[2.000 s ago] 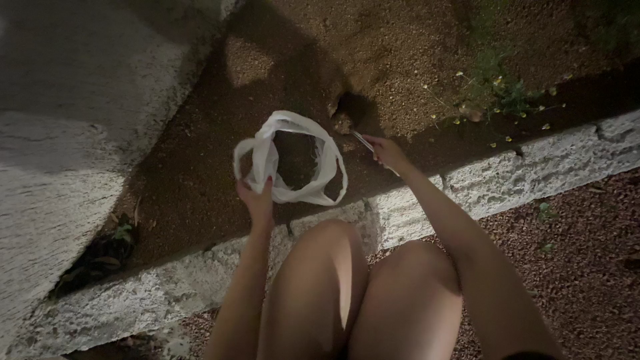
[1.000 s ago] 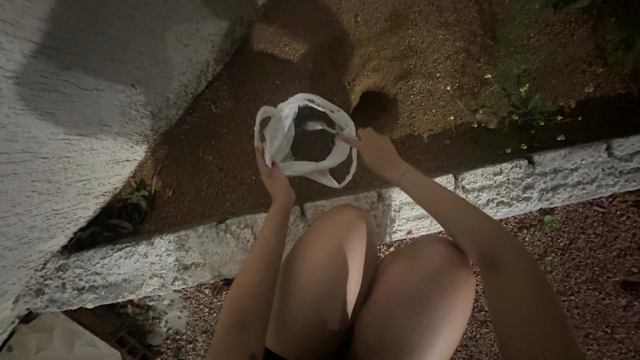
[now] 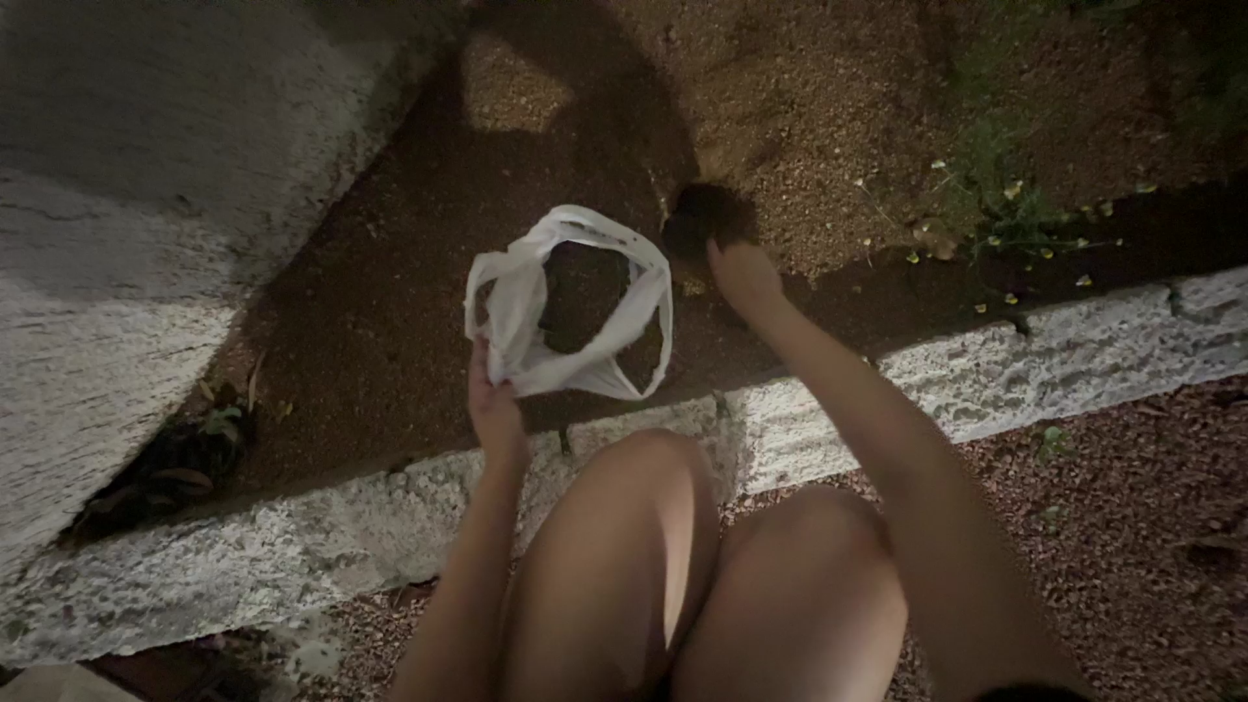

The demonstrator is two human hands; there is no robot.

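Note:
A white plastic bag (image 3: 526, 302) with loop handles stands with its mouth spread wide over the brown soil. My left hand (image 3: 495, 395) grips its lower left rim. Dark contents, too dim to name, show inside the mouth. Right of the bag, my right hand (image 3: 746, 278) is at the lower edge of a dark hole (image 3: 707, 219) in the soil. Its fingertips are in shadow, and whatever they hold is hidden.
A low white stone border (image 3: 829, 424) runs between the soil and reddish gravel (image 3: 1121, 526). A rough white wall (image 3: 117, 253) rises at the left. A plant with small yellow flowers (image 3: 1014, 210) grows at the right, and dark leaves (image 3: 185, 468) lie at the lower left.
My right hand has moved from the bag's mouth, where it held a light-coloured tool a second ago, to the hole at the right. My left hand has stayed on the bag's rim.

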